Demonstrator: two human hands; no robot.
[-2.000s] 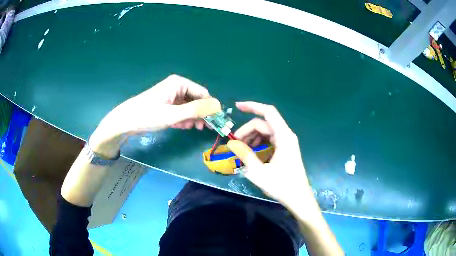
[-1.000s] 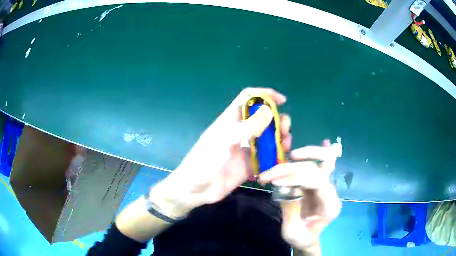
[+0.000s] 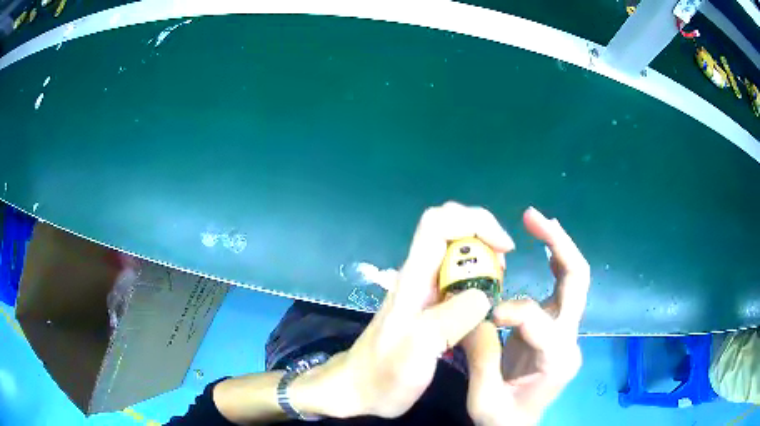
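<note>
A yellow housing shell (image 3: 470, 262) is held up near the front edge of the green worktop, its end face with small dark slots towards me. A green circuit board (image 3: 473, 287) shows in the opening below that face. My left hand (image 3: 417, 324) is closed around the shell, with the thumb pressed on the board area. My right hand (image 3: 533, 333) touches the lower right of the shell with its thumb; its other fingers are spread and curled. The rest of the shell is hidden by the hands.
A pale rail (image 3: 517, 42) curves behind the green worktop (image 3: 250, 150). Yellow units (image 3: 711, 66) lie on the belt beyond it. An open cardboard box (image 3: 158, 333) stands on the floor at left, a blue stool (image 3: 673, 374) at lower right.
The shell has turned from showing its blue inside lengthwise to showing its slotted end face. Both hands have moved slightly right; the right fingers have opened upwards.
</note>
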